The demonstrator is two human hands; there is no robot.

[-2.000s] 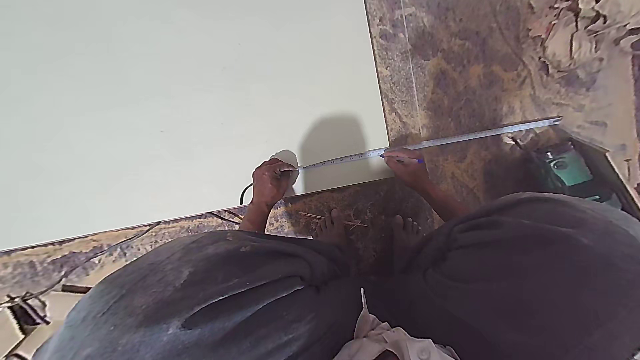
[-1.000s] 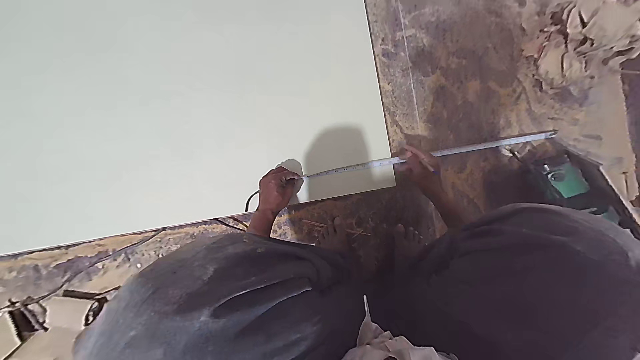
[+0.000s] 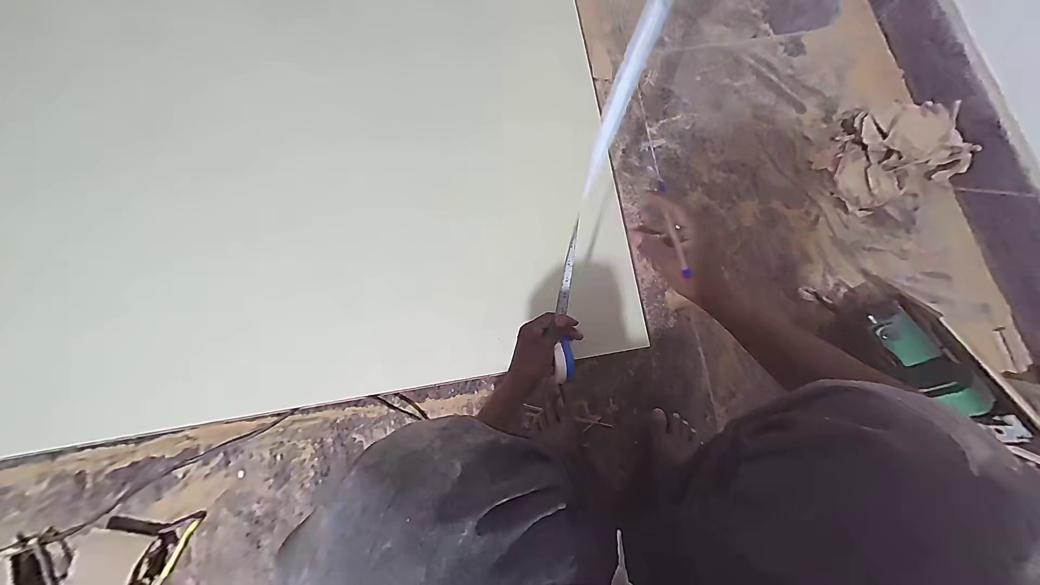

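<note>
My left hand (image 3: pixel 538 348) is closed on a tape measure (image 3: pixel 563 361) with a white and blue case, at the near edge of a large pale flat board (image 3: pixel 309 203). The extended metal blade (image 3: pixel 617 106) slants up and away across the board's right edge, blurred in its upper part. My right hand (image 3: pixel 678 244) is off the board, over the floor just right of that edge, with a pen (image 3: pixel 676 236) with blue ends held in it. The right hand is blurred and does not touch the blade.
A green power tool or case (image 3: pixel 910 341) lies at the right beside my knee. Crumpled brown paper or cloth (image 3: pixel 902 154) is on the dusty floor (image 3: pixel 756 162) farther right. A dark cable (image 3: pixel 195 459) runs along the lower left, near scraps (image 3: pixel 106 552). My bare feet (image 3: pixel 674 435) are below the board's corner.
The tape blade has swung from pointing right to pointing up and away. My right hand has come off the blade and moved away from me, still with the pen.
</note>
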